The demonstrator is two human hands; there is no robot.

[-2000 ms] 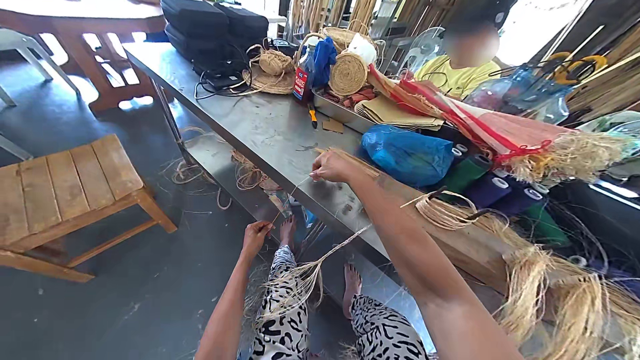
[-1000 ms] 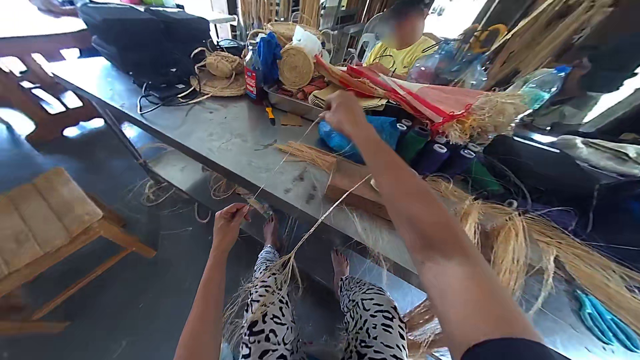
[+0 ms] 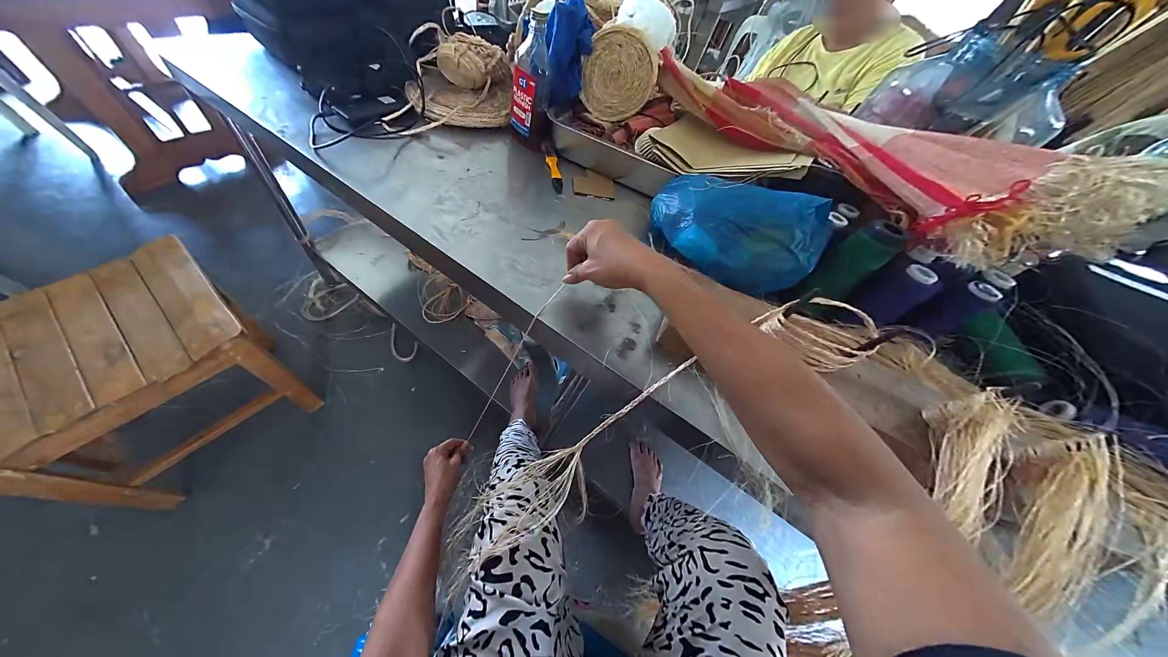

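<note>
A thin natural-fibre strand (image 3: 516,351) runs taut between my hands. My right hand (image 3: 604,254) pinches its upper end above the metal table. Low on the left, beside my knee, my left hand (image 3: 445,469) is closed on the lower end. A braided fibre cord (image 3: 636,401) slants down from the table edge, passing behind my right forearm, and fans out into loose fibres (image 3: 558,470) over my lap. A loop of cord (image 3: 821,333) lies on the table to the right of my forearm, near hanging bundles of pale fibre (image 3: 1058,502).
The metal table (image 3: 438,196) has a lower shelf. On top are a blue plastic bag (image 3: 739,228), thread cones (image 3: 899,292), a bottle (image 3: 529,87), a yellow-handled tool (image 3: 553,169), a coiled fibre roll (image 3: 619,73) and a woven hat (image 3: 465,96). A wooden stool (image 3: 119,328) stands left. A person in yellow sits opposite.
My right hand has come down from near the blue bag to above the table's front part. A bundle of loose fibres seen on the table one second ago is out of sight.
</note>
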